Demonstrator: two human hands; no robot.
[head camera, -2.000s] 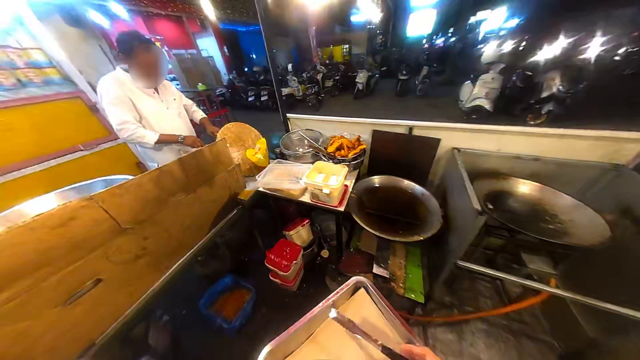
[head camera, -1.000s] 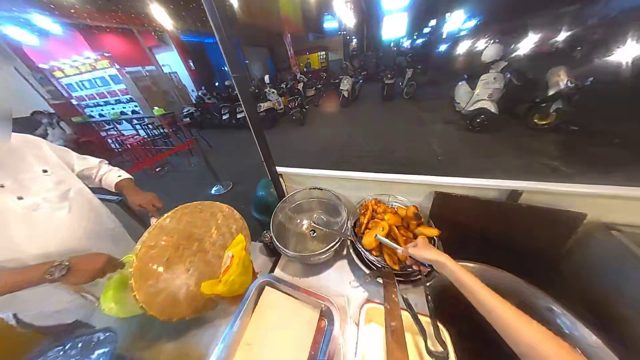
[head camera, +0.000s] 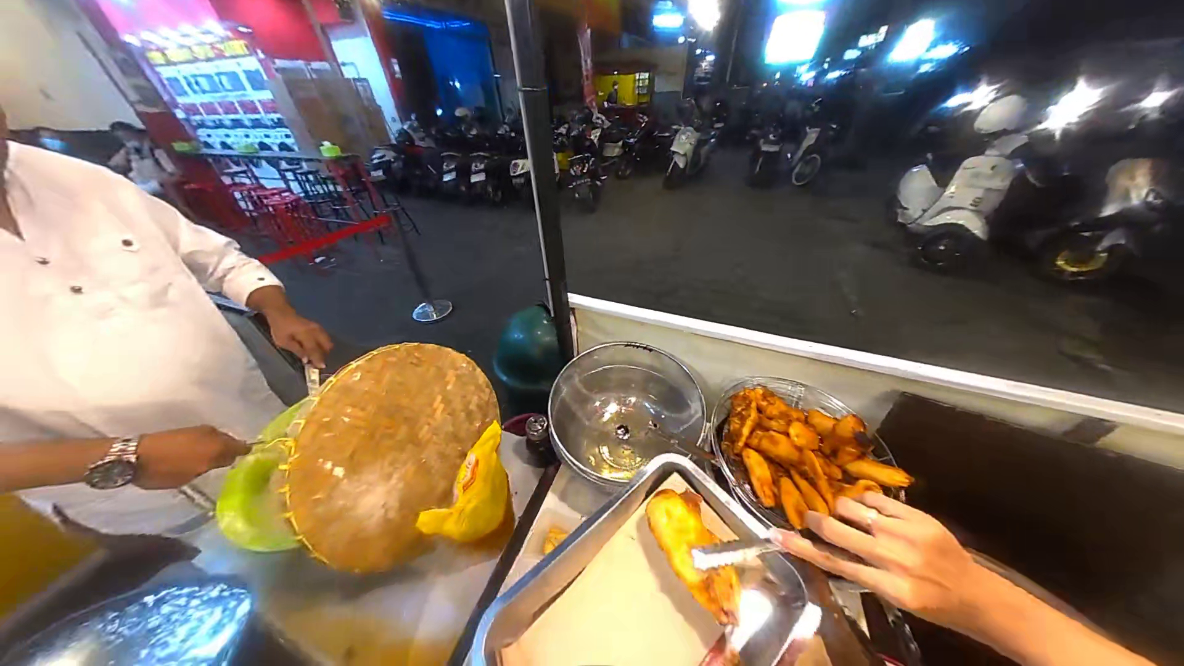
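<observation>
From the right edge my right hand (head camera: 893, 555) reaches in, its fingertips at the metal tongs (head camera: 735, 553), which appear held in it; the grip is partly hidden. The tongs' tip touches a long golden fried piece (head camera: 680, 536) lying on brown paper in a rectangular metal tray (head camera: 546, 587). Just beyond my fingers stands a wire basket (head camera: 888, 444) heaped with fried pieces (head camera: 786, 444). A round metal strainer or bowl (head camera: 624, 407) is beside it, with a few dark bits inside. My left hand is out of view.
On the left a person in a white jacket (head camera: 120, 305) has both hands near a green bag (head camera: 250, 504) and a round woven bamboo tray (head camera: 388, 453). A yellow plastic bag (head camera: 472, 490) lies against it. A black post (head camera: 541, 166) and a low ledge (head camera: 832, 356) border the counter.
My right hand and the tongs have moved from over the basket to the metal tray. A fried piece now lies in the tray, which was bare in the earliest frame. The view has swung since then.
</observation>
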